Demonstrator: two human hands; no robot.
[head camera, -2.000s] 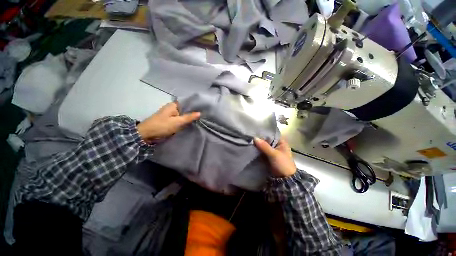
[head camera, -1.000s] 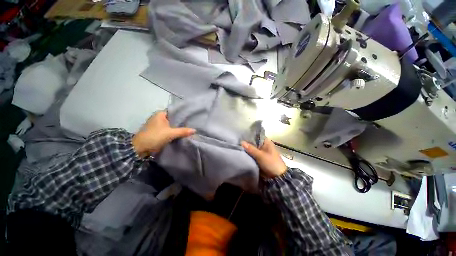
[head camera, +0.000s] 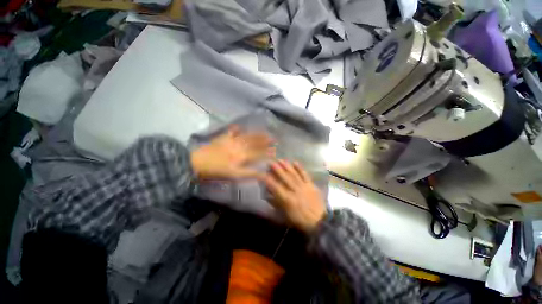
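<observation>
The grey garment panel lies on the front edge of the white table, left of the needle area, its lower part reaching the table edge. My left hand lies flat on it, blurred, fingers spread and pointing right. My right hand lies flat on it just right and below, fingers apart, tips close to my left hand. Both hands cover the middle of the panel, so the pocket line there is mostly hidden. The sewing machine stands to the right, its lamp lighting the needle plate.
Loose grey cloth is heaped behind the panel. Black-handled scissors lie right of the needle, beside a small grey piece under the machine arm. More cloth lies at the left. An orange thing is below the table edge.
My hands have gone from pinching the panel at both sides to lying flat near its middle, close together. The panel lies flatter. The camera view has shifted slightly.
</observation>
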